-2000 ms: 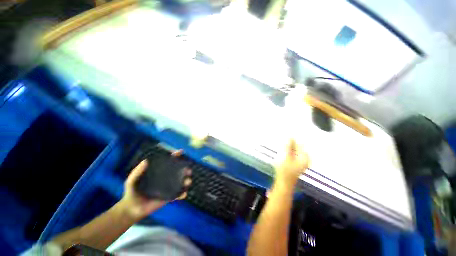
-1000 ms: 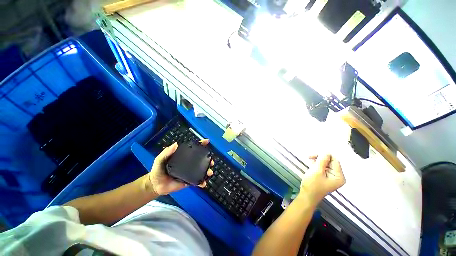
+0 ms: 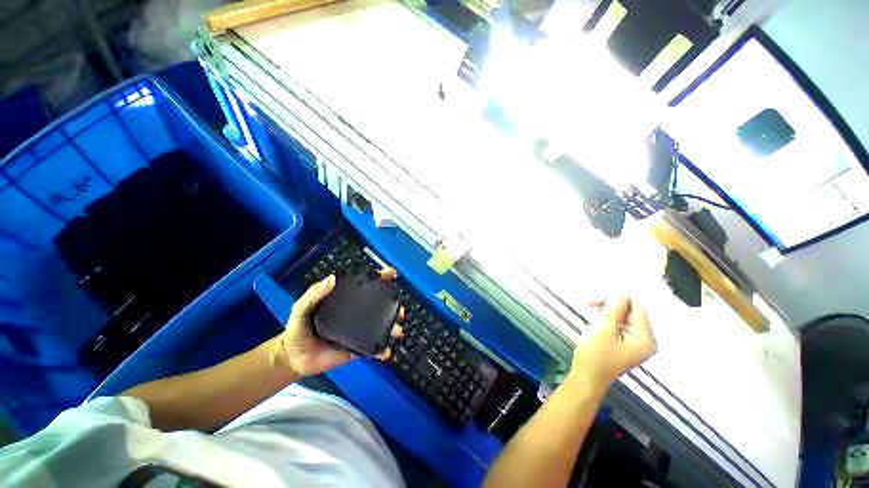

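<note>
My left hand (image 3: 307, 334) holds a black housing (image 3: 357, 315), a rounded square, above the keyboard, with fingers around its edges. My right hand (image 3: 615, 338) is over the front edge of the white work surface (image 3: 534, 233), fingers curled in; whether anything small is in it cannot be told. Another black housing (image 3: 682, 277) lies on the surface beside the wooden guide bar (image 3: 713, 269). A dark part (image 3: 602, 212) stands near the glare. The monitor (image 3: 791, 143) shows one dark rounded-square part.
The blue crate (image 3: 286, 221) at the left holds stacked dark parts. The keyboard (image 3: 434, 357) rests on the blue shelf (image 3: 357, 398) below the aluminium rail (image 3: 381, 195). A yellowish block (image 3: 441, 259) sits on the rail. A blinding light (image 3: 515, 71) is at upper centre. A dark fan (image 3: 843, 357) stands right.
The view has swung and steadied since the first frame, showing more of the crate. My left hand keeps hold of the housing. My right hand's fingers look curled in, scarcely moved over the last second.
</note>
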